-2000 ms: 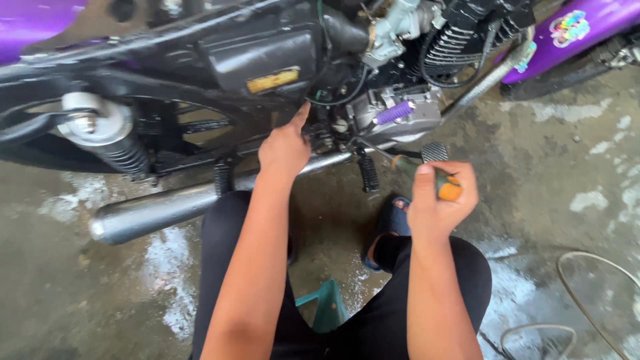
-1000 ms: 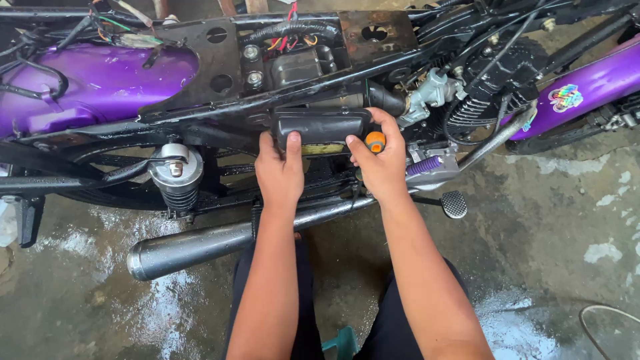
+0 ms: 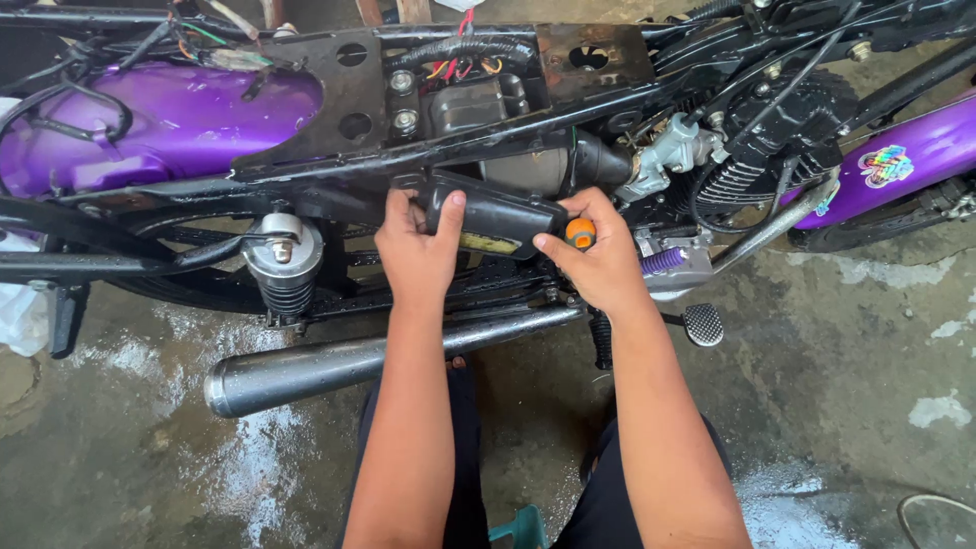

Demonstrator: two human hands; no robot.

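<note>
A black plastic side cover (image 3: 496,213) with a yellowish strip along its lower edge is tilted against the motorcycle's frame (image 3: 335,171). My left hand (image 3: 419,244) grips its left end, thumb on the face. My right hand (image 3: 598,255) pinches its right end and also holds a screwdriver by its orange and grey handle (image 3: 581,233); the shaft is hidden. Above the cover, a dark rounded housing (image 3: 526,169) shows, joined by a black rubber duct (image 3: 602,160) to the carburetor (image 3: 671,156).
Below lie the exhaust muffler (image 3: 305,374), a black footpeg (image 3: 601,339) and the brake pedal (image 3: 703,325). A shock absorber (image 3: 284,263) stands at left, near the purple rear fender (image 3: 191,126). Exposed wires (image 3: 461,69) rise above. The concrete floor (image 3: 823,396) is wet.
Two seconds ago my left hand pointed below the cover and my right held the screwdriver near the pedal. Both hands now hold the cover, its upper edge tipped away from the housing. The view has shifted.
</note>
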